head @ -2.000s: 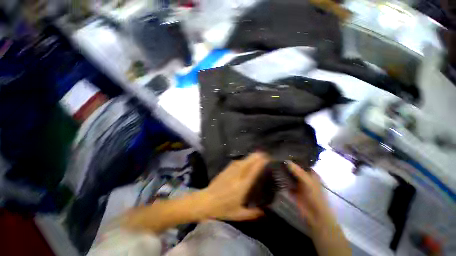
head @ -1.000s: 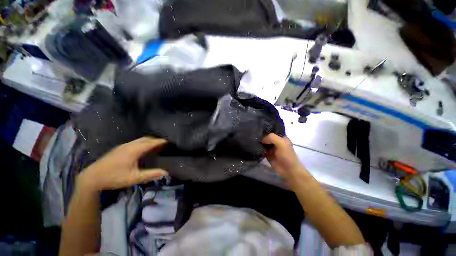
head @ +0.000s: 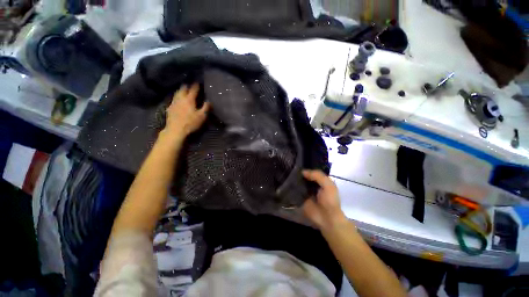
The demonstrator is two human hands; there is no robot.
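Observation:
The dark grey-brown garment shell [head: 232,168] lies bunched on the white machine bed, left of the needle area, and hangs over the table's front edge. My left hand [head: 187,111] is on its upper left part, fingers spread against the cloth; whether it pinches any is unclear. My right hand [head: 322,200] grips the garment's right edge between thumb and fingers, below the machine's needle end. The white sewing machine head [head: 417,122] with a blue stripe stands right of the garment. The presser foot [head: 342,142] is small and beside the garment's dark right edge.
Black fabric strips [head: 412,180] lie on the bed right of the needle. An orange tool [head: 464,202] and green scissors handles [head: 471,239] lie near the front right edge. A dark fabric pile [head: 238,17] lies behind. Striped cut bundles [head: 81,203] hang at the left.
My left hand has moved up and forward onto the garment. The garment is spread wider and further back. My right hand stays at its right edge, slightly lower.

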